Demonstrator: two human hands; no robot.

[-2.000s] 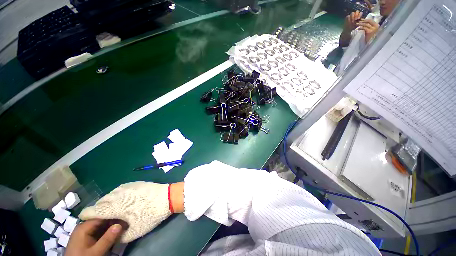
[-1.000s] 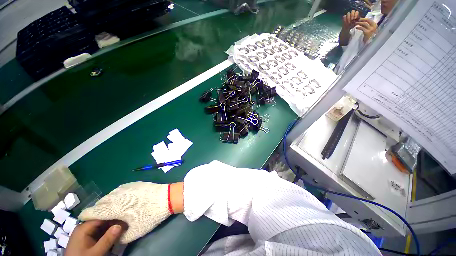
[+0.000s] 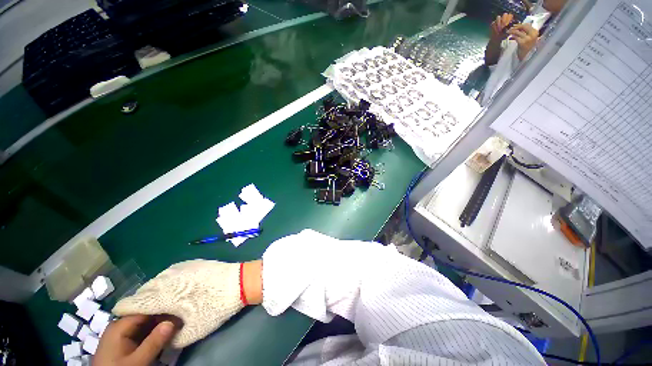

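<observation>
My right hand [image 3: 184, 300], in a cream knit glove with a red cuff, is at the lower left. My bare left hand [image 3: 136, 342] touches its underside and is cut off by the bottom edge. The fingers of both curl together; whatever may be between them is hidden. Several white pads [image 3: 87, 308] lie in a loose pile just left of the hands. A clear plastic square [image 3: 129, 276] lies flat behind the glove, next to pale yellowish blocks [image 3: 77, 269].
White paper pieces [image 3: 243, 214] and a blue pen [image 3: 225, 236] lie beyond my glove. Binder clips [image 3: 339, 151] are heaped before a sheet of silver rings [image 3: 407, 100]. A round part [image 3: 129, 107] sits on the green line. Another person's hands [image 3: 512, 36] show at upper right.
The small round part on the green line has moved left and slightly nearer. The other person's hands have shifted slightly. My hands have barely moved.
</observation>
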